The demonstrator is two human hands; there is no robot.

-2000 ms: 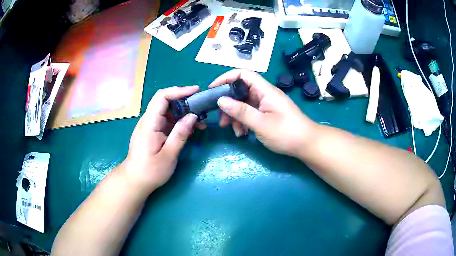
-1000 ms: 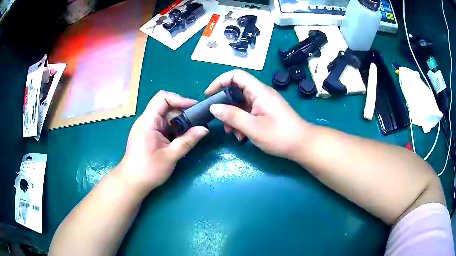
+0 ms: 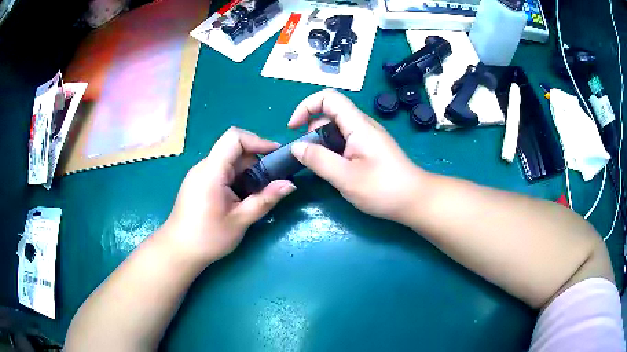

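A phone holder clamp (image 3: 280, 162), a dark bar with a grey middle and black ends, is held tilted above the green bench top, its right end higher. My left hand (image 3: 223, 192) grips its left end, with the thumb along the lower side. My right hand (image 3: 350, 155) grips its right end, with the thumb on the grey middle. The fingers hide parts of both black ends.
Blister card packs (image 3: 320, 45) lie at the back and left. An orange-brown sheet (image 3: 182, 103) is at back left. Loose black parts (image 3: 421, 58) lie on and beside a pale pad (image 3: 443, 82). A white bottle (image 3: 496, 38), white cloth (image 3: 579, 134) and cable are at right.
My hands still hold the clamp. Its left end has dropped slightly, and my left thumb has shifted from its front to its lower side. The whole view has shifted a little.
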